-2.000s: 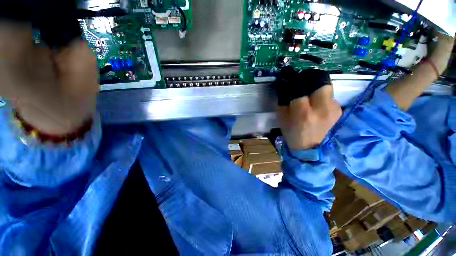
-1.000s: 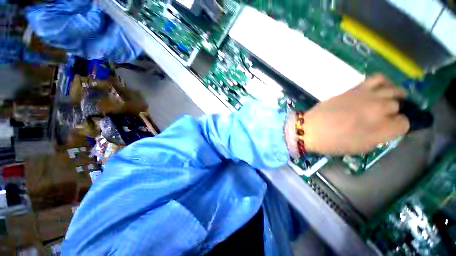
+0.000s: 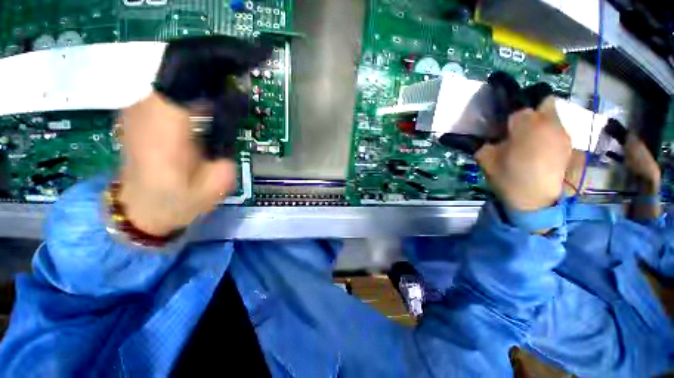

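My left hand (image 3: 166, 166), blurred, with black finger cots and a red bead bracelet, is over the right part of the left green circuit board (image 3: 33, 151). Its fingers cover part of a pale heatsink (image 3: 81, 72); whether they hold anything is hidden. My right hand (image 3: 528, 159), with black finger cots and a blue wrist strap, is over the right green circuit board (image 3: 388, 140). Its fingers overlap a pale heatsink (image 3: 460, 107) there. I cannot tell whether it grips the heatsink or only hovers over it.
A silver conveyor rail (image 3: 325, 222) runs along the near board edges, with a chain (image 3: 299, 196) behind it. A blue cord (image 3: 596, 81) hangs at the right. Another person's hand (image 3: 641, 166) is at the far right. A yellow-edged heatsink (image 3: 528, 46) lies at the back.
The view has swung to the left and back, and now shows more of the boards. My left hand has moved from the gap beside a board to over the left board. My right hand is back in view.
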